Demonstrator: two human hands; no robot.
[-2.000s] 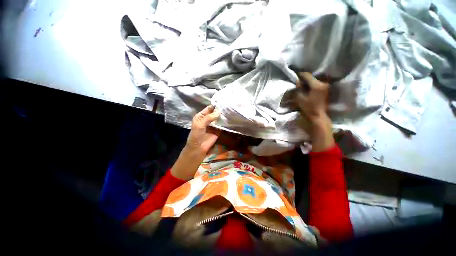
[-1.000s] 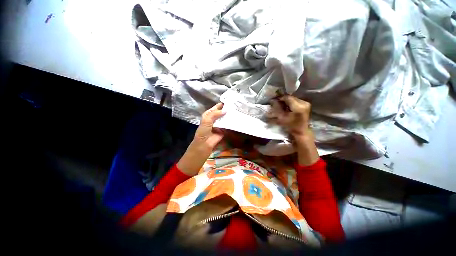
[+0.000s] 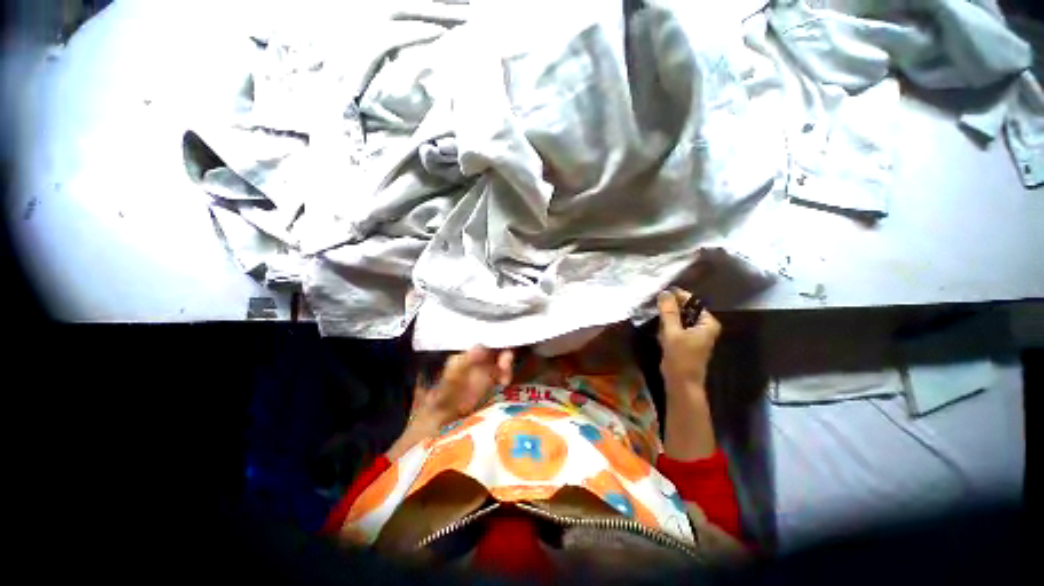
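Note:
A pale grey-white jacket lies crumpled on the table, its stitched hem hanging slightly over the front edge. My left hand is just below the hem, fingers apart and a little blurred, holding nothing visible. My right hand is at the right part of the hem, with thumb and fingertip at the cloth edge. Small dark thread snips show between its fingers; their blades cannot be made out. Whether the right fingers also pinch the cloth is hard to tell.
The white table has a straight front edge. A cuff with small dark buttons and more pale garments lie at the right. Pale folded cloth is below the table at right. Dark specks dot the table.
The view has turned, so the table edge now looks level. My left hand has let go of the hem and dropped below it. My right hand has moved right and down to the hem's edge.

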